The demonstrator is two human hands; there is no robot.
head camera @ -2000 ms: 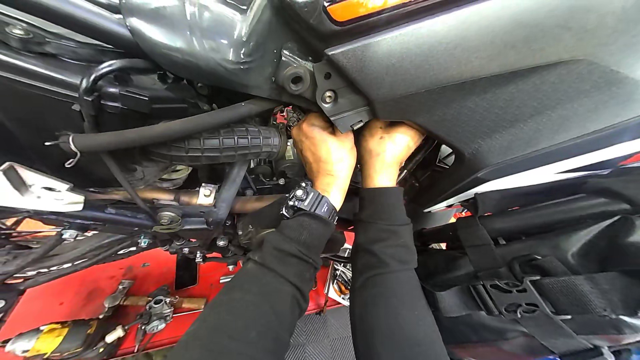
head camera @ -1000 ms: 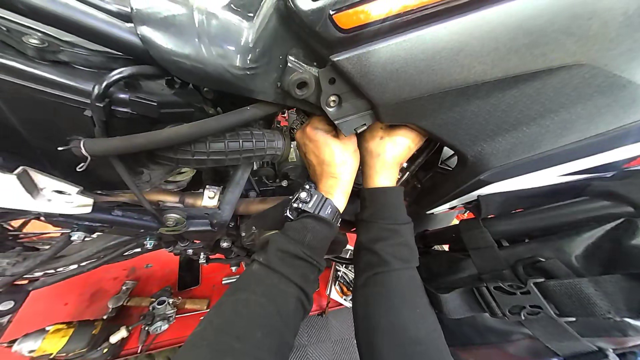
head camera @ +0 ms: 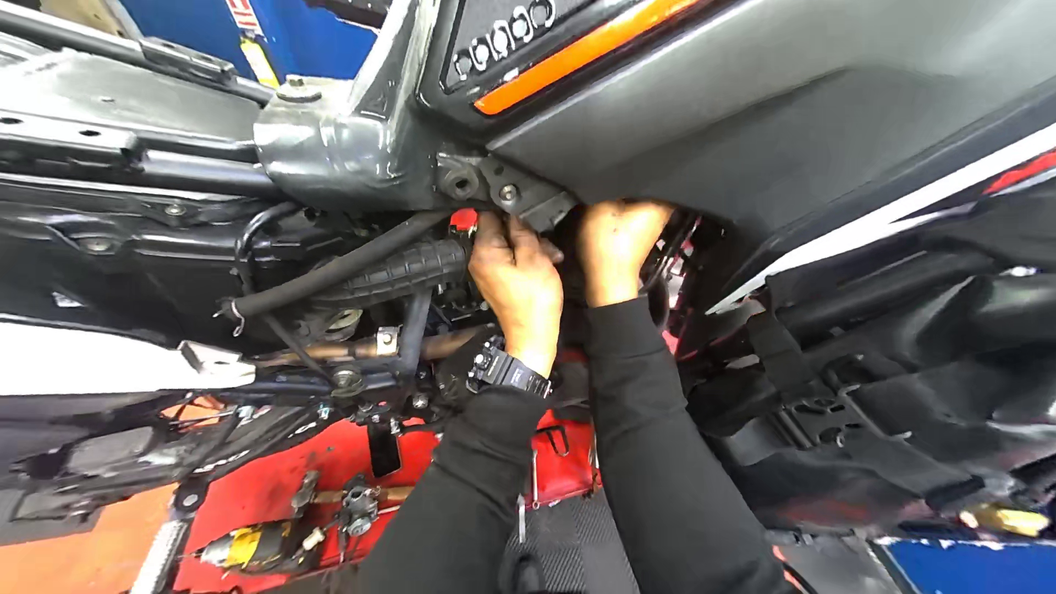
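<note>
My left hand (head camera: 518,276), with a black wristwatch (head camera: 507,369) at its wrist, reaches into the gap under the metal frame bracket (head camera: 516,194) of a motorcycle. Its fingertips are beside a small red part (head camera: 464,219); whether they grip anything is hidden. To its left lie a ribbed black rubber duct (head camera: 396,272) and a black hose (head camera: 338,272) with a wire clip at its end. Just right of the bracket, my right hand (head camera: 617,243) goes in below the grey side fairing (head camera: 742,124), its fingers out of sight behind the plastic.
Below, a red surface (head camera: 272,470) holds a hammer (head camera: 307,492), a carburetor (head camera: 360,505), a yellow and black power tool (head camera: 252,546) and a dark phone-like slab (head camera: 384,450). A black bag with a strap buckle (head camera: 821,417) lies at the right. An exhaust pipe (head camera: 330,352) runs at the left.
My left hand's fingers have shifted at the gap and now show more, beside the red part. My right hand stays under the fairing. The view has shifted.
</note>
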